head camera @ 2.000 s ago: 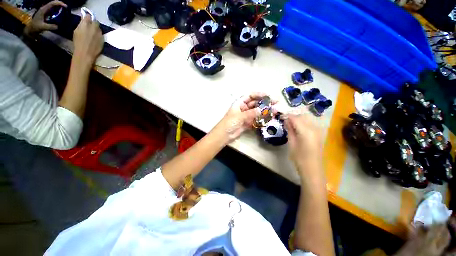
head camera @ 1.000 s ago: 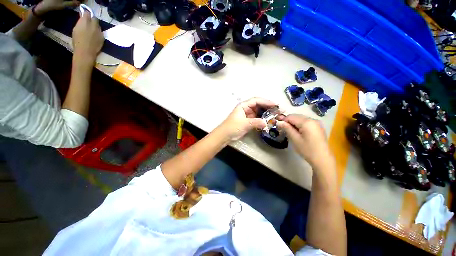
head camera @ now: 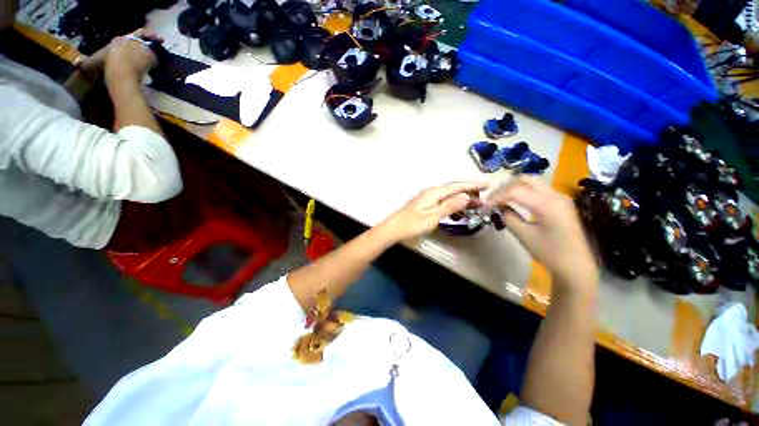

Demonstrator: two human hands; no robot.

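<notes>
A black housing [head camera: 458, 225] with a white inner face sits at the bench edge, partly hidden under my hands. My left hand [head camera: 439, 208] is on its left and top side, fingers on a small silver part [head camera: 476, 218] at the housing. My right hand [head camera: 533, 208] is at the part's right side, slightly blurred, with fingers bent; a small dark piece shows below its fingertips. Several insert modules [head camera: 501, 126] with blue-looking bases and black cylinders stand on the bench beyond my hands.
Blue trays [head camera: 582, 66] stand at the back. A dense pile of black assemblies [head camera: 666, 216] lies at right, with white cloths [head camera: 730, 341] beside it. Wired housings [head camera: 349, 106] lie upper left. A neighbour's arms [head camera: 133, 91] and a red stool [head camera: 208, 258] are at left.
My right hand has moved slightly right and its wrist has turned. The silver part, earlier held above the housing, is now down at it. The neighbour's hands have come closer together.
</notes>
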